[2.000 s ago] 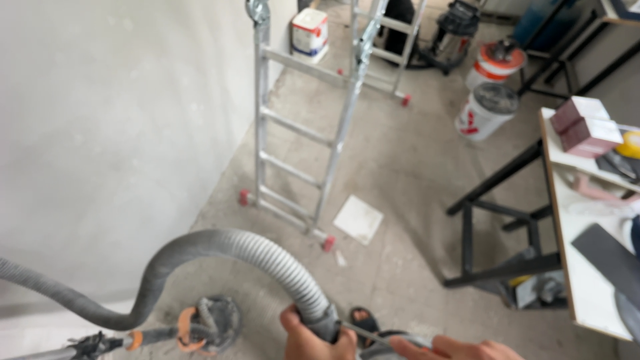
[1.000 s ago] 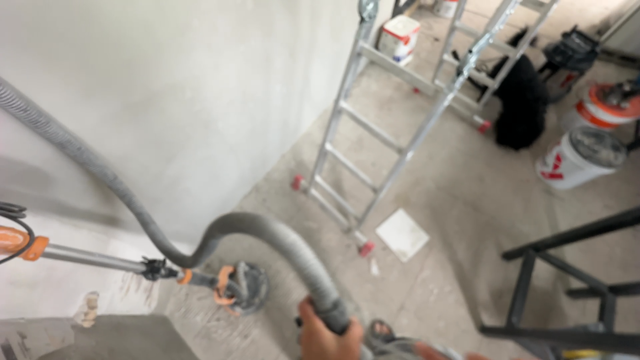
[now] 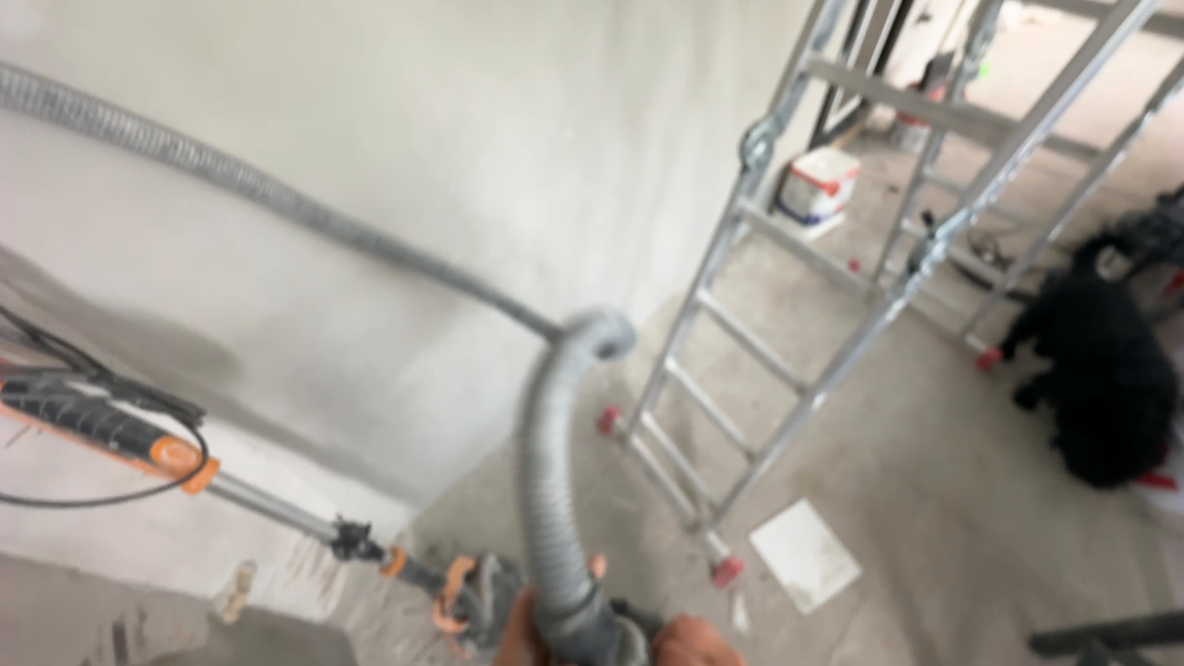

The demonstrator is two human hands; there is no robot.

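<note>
A grey corrugated vacuum hose [image 3: 548, 462] rises from the bottom middle, bends over and runs along the wall to the upper left. My left hand [image 3: 520, 634] is closed around its dark end cuff. Just right of the cuff, my right hand [image 3: 696, 641] shows at the bottom edge; the cuff and the frame edge hide most of its fingers, so its hold is unclear. Left of my hands lies a long-reach drywall sander with an orange and black grip [image 3: 102, 421], a metal tube and a round head [image 3: 486, 597] at floor level.
An aluminium folding ladder [image 3: 786, 361] with red feet stands to the right. Beyond it are a white bucket [image 3: 819, 190] and a black dog [image 3: 1101, 370]. A white square tile [image 3: 805, 555] lies on the floor. A dark metal bar [image 3: 1110, 632] enters at lower right.
The view has swung toward the wall, and the table at right has left it. The hose now arches upward from my hands instead of bending left.
</note>
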